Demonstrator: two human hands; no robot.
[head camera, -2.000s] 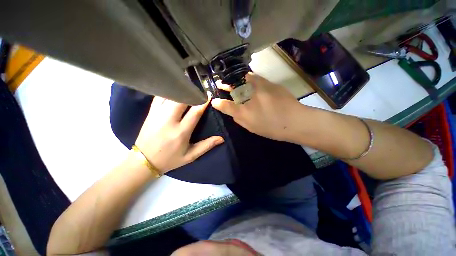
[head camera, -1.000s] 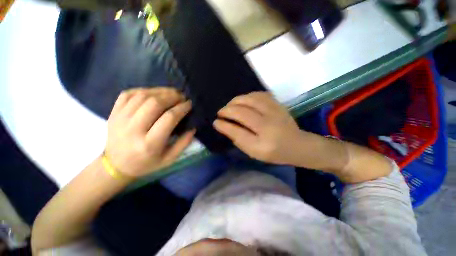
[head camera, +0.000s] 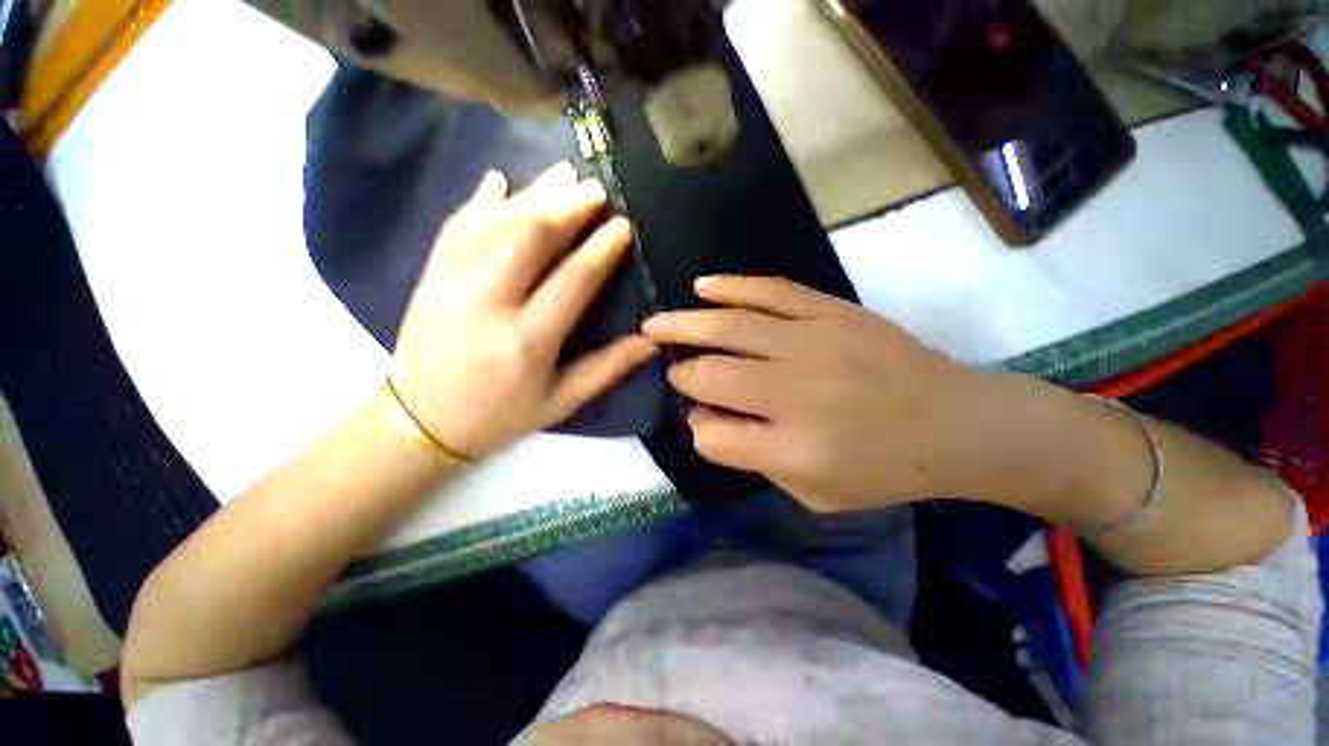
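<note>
A dark garment panel (head camera: 386, 190) lies on the white tabletop and runs under the presser foot (head camera: 589, 131). A blacker strip-like piece (head camera: 729, 219) lies along its right side, with a narrow seam line between them. My left hand (head camera: 510, 306) rests flat on the panel, fingertips just in front of the presser foot. My right hand (head camera: 816, 379) lies on the black piece beside the seam, fingers spread, its fingertips near my left thumb. Neither hand visibly grips the cloth. The sewing machine head (head camera: 437, 51) covers the far end of the cloth.
A smartphone (head camera: 1006, 117) lies right of the machine. Green-handled scissors (head camera: 1275, 161) are at the far right. Dark cloth (head camera: 88, 379) lies at the left. The table's green edge (head camera: 510, 536) runs in front. A red basket rim (head camera: 1071, 590) shows below my right forearm.
The panel was pulled toward me a second ago; now it sits farther back under the machine. My left hand has moved forward to the presser foot, and my right hand has shifted right along the black piece.
</note>
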